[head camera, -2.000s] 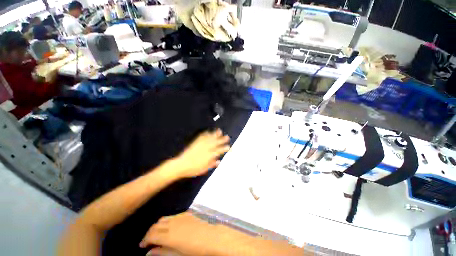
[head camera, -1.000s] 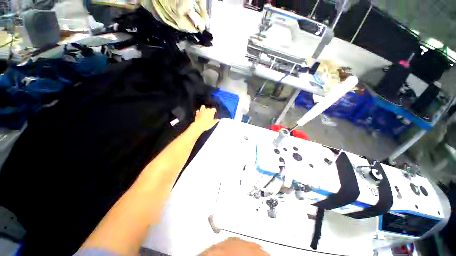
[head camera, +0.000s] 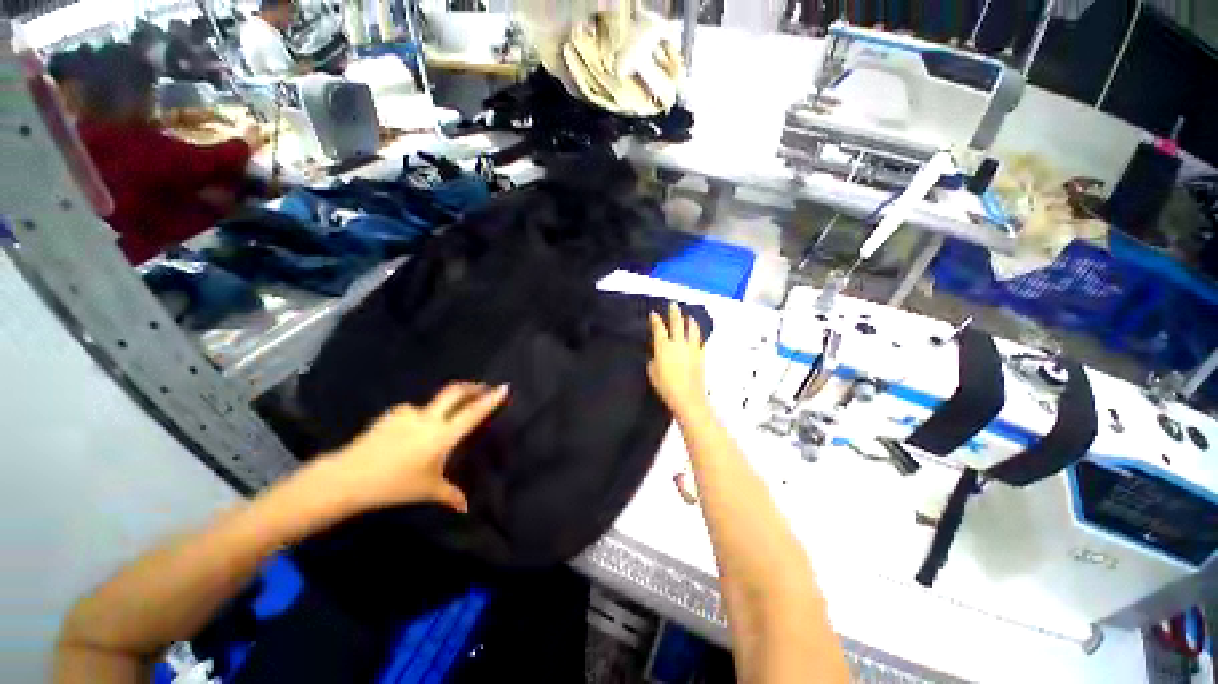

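Observation:
A large limp black garment (head camera: 534, 361) lies bunched left of the sewing machine, partly on the white table (head camera: 655, 535) and hanging off its left side. My left hand (head camera: 434, 448) is on the cloth's lower left part, thumb and fingers spread. My right hand (head camera: 679, 350) rests on the cloth's right edge, fingers pointing away from me; whether it pinches the cloth is unclear. The white sewing machine (head camera: 882, 361) stands to the right, with no cloth under its needle area. Two black bands (head camera: 967, 394) drape over its head.
Blue crates show behind the table (head camera: 708, 265) and below at left (head camera: 434, 635), the latter with black cloth. A short black strip (head camera: 946, 528) lies under the machine arm. A metal post (head camera: 120, 294) stands at left. A person in red (head camera: 154, 167) sits beyond blue cloth (head camera: 334, 234).
The black cloth has moved from spread out at left to a bunch nearer the table. My right hand has come up onto its right edge; my left hand has drawn back leftward.

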